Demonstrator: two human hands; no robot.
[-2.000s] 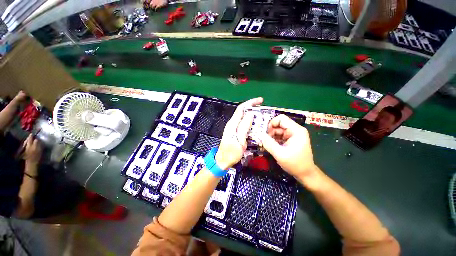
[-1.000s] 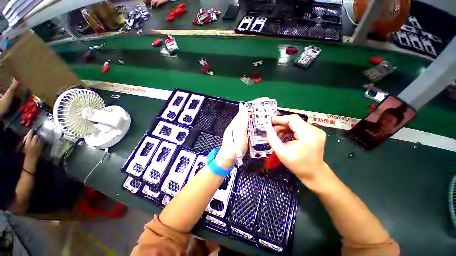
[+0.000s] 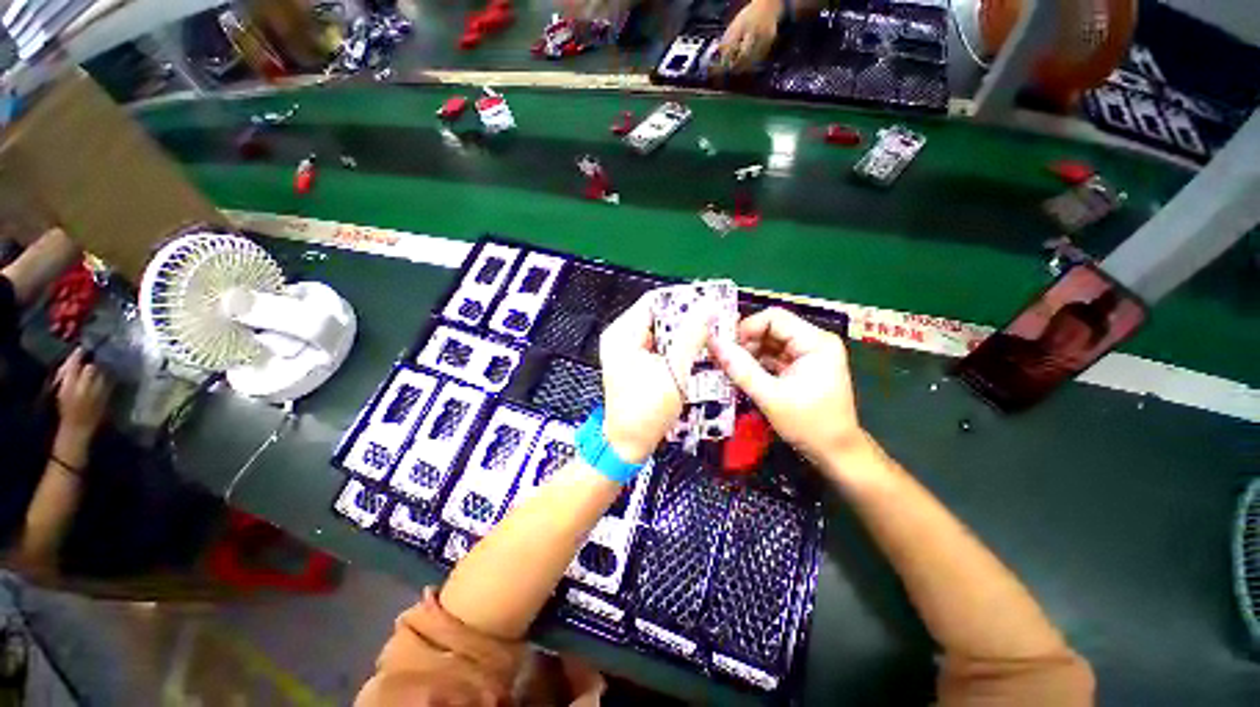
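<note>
My left hand [image 3: 638, 380] holds a silver-white part-built unit [image 3: 709, 321] upright above the black parts tray [image 3: 666, 532]. The fingertips of my right hand [image 3: 790, 370] touch the unit's right side; whether they pinch a small fitting cannot be told. A red part [image 3: 746, 442] shows just below the unit, at its right. Several pale long panels [image 3: 493, 472] lie in the tray's left pockets. Part of the tray is hidden under my left forearm, which has a blue wristband.
A white desk fan [image 3: 256, 325] stands left of the tray. A phone [image 3: 1057, 336] leans by the grey post at right. A green conveyor belt [image 3: 456, 187] carries units and red parts. Another person's hand [image 3: 750, 35] is over a second black tray [image 3: 857, 62]. Another person's arms are at far left.
The units on the belt have moved right, and another pale unit has appeared there. A person's hand has come over the far tray. My hands still hold the unit, which has tilted slightly.
</note>
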